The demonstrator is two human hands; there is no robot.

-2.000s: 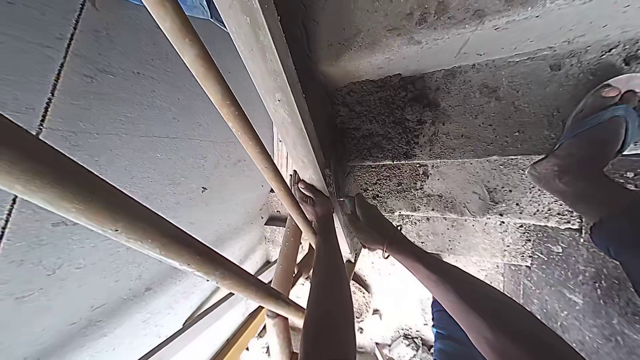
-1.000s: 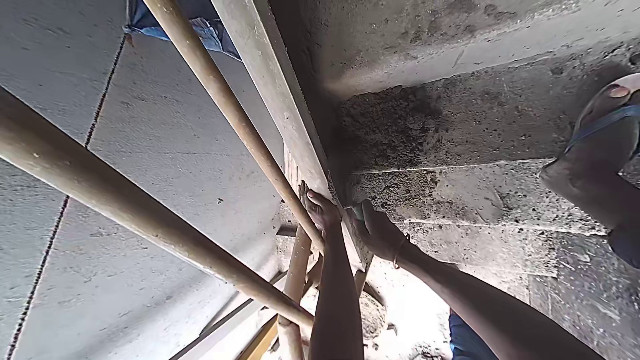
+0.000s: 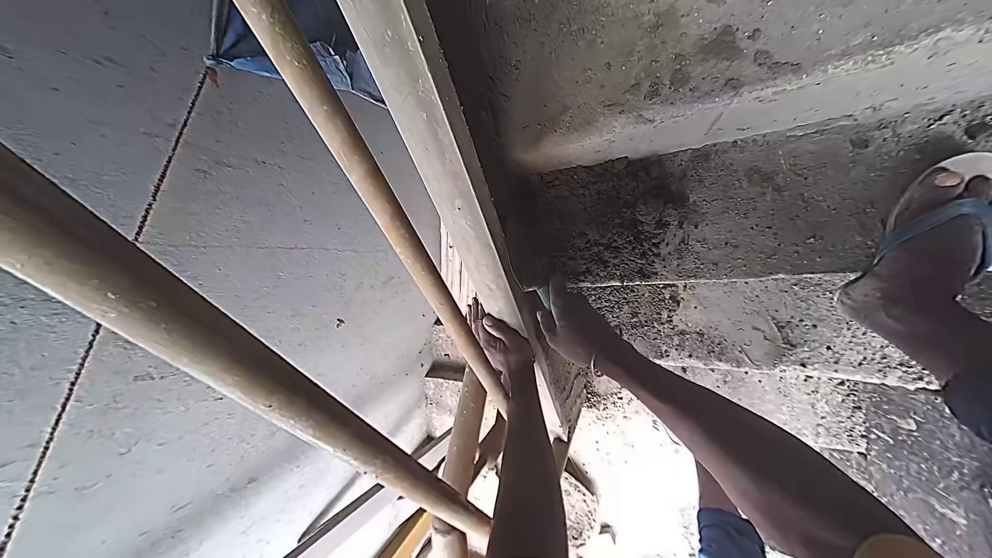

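My left hand [image 3: 502,341] rests against the left edge of a long, pale grey beam [image 3: 457,182], beside a thin wooden pole [image 3: 372,178]. Its fingers are extended and somewhat apart, with the thumb over the beam's face. On the beam's other side, my right hand [image 3: 572,322] is closed around a small hand tool with a green part [image 3: 544,297] showing at the fingers. The tool's working end lies in shadow by the beam and is hard to make out. Dark, crumbly mortar [image 3: 612,221] covers the step corner just beyond my right hand.
Rough concrete steps [image 3: 775,201] run off to the right, with a sandalled foot [image 3: 934,225] on them. A thick wooden pole [image 3: 201,333] crosses the left side before a grey wall [image 3: 310,287]. Blue cloth [image 3: 287,39] hangs at the top; more poles stand below.
The view has shifted, with more of the blue cloth showing at the top. Both hands remain on either side of the beam, and the green part is now visible at my right hand.
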